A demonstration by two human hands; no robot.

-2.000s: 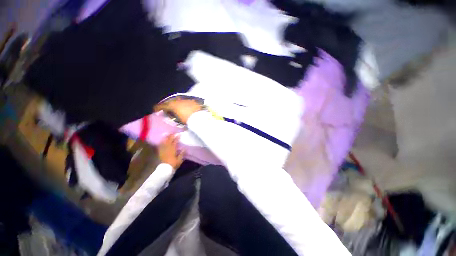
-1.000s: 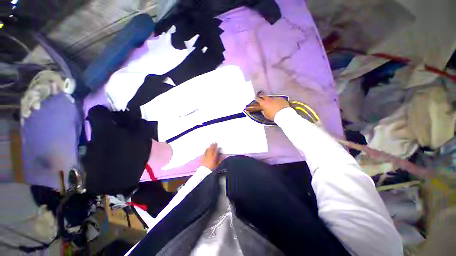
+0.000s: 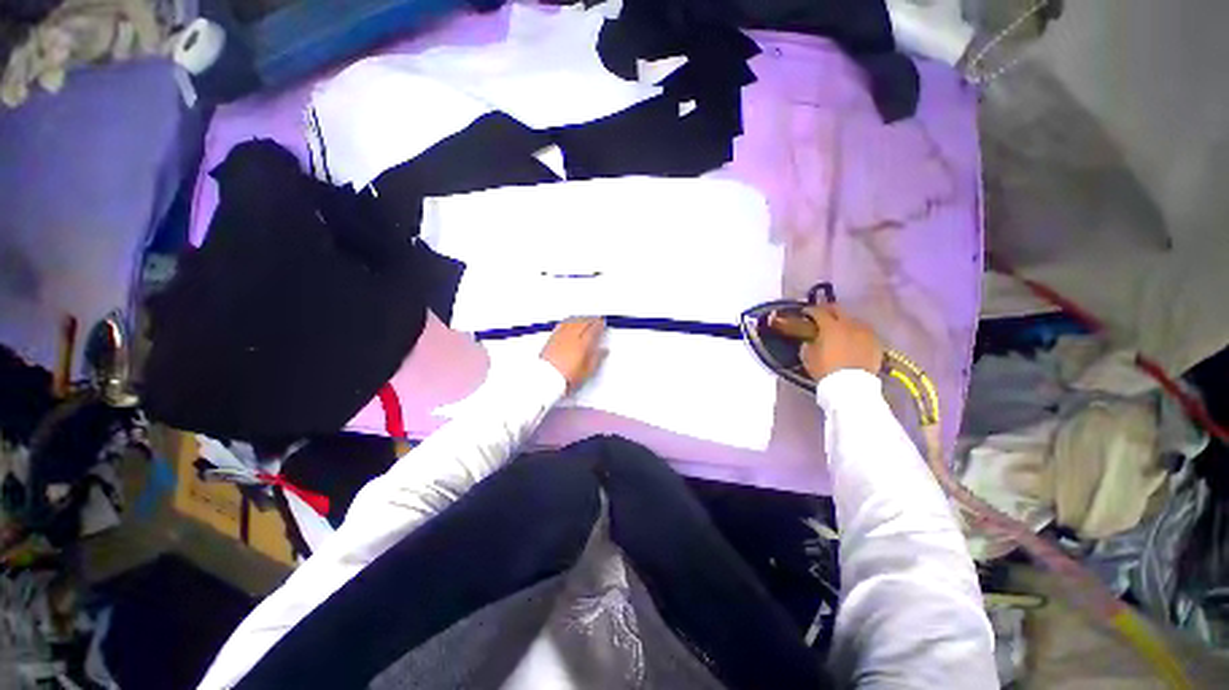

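The white front panel (image 3: 634, 243) lies flat on the lilac pressing table. A dark navy band, the long seam (image 3: 674, 326), crosses it from left to right. A short dark line, the pocket opening (image 3: 572, 275), shows above the seam. My right hand (image 3: 841, 342) grips the brown handle of the steam iron (image 3: 774, 340), whose pointed tip faces left at the panel's right edge, at the seam's right end. My left hand (image 3: 577, 353) rests on the panel at the seam's middle, fingers on or beside the dark band, holding nothing.
A pile of dark panels (image 3: 276, 303) lies at the left. A stack of white and black panels (image 3: 445, 101) lies on the far side. The iron hose (image 3: 1024, 539) runs off lower right. A red strip (image 3: 392, 409) hangs at the left table edge. A second iron (image 3: 108, 353) stands far left.
The view has shifted. The iron remains at the panel's right end. My left hand has moved up from the panel's near edge to the seam. The panel lies straighter in view.
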